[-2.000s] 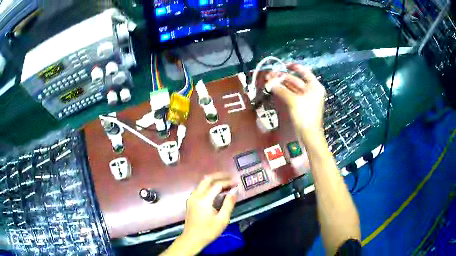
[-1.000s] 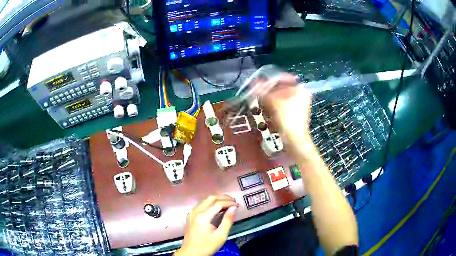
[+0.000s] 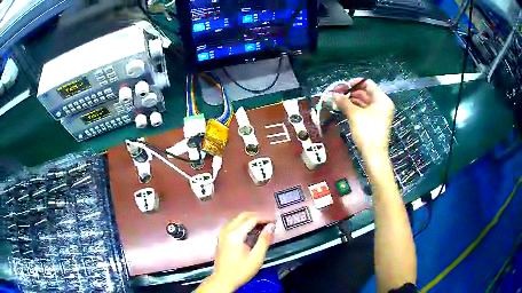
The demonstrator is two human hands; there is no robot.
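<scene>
My right hand (image 3: 369, 117) is raised beyond the back right of the brown fixture box (image 3: 194, 243). It holds a looped white cable (image 3: 319, 111) and a thin dark piece whose exact form is unclear. My left hand (image 3: 243, 246) is at the box's front edge, its fingers curled around a small dark object (image 3: 256, 233), perhaps a car charger. Another black-and-silver car charger (image 3: 176, 230) stands on the box at the front left. A second white cable (image 3: 166, 158) lies across the box at the left.
White AC sockets (image 3: 260, 170) stand in a row behind the panel meters (image 3: 296, 217) and red-and-white switch (image 3: 320, 194). Blister trays lie left (image 3: 57, 229) and right (image 3: 409, 151). Two stacked instruments (image 3: 94, 86) and a monitor (image 3: 252, 28) stand behind. A yellow adapter board (image 3: 215, 137) hangs from coloured wires.
My right hand has moved right, away from the back right sockets, with the white cable. My left hand still curls around the dark object. The lower meter's lit digits look dimmer.
</scene>
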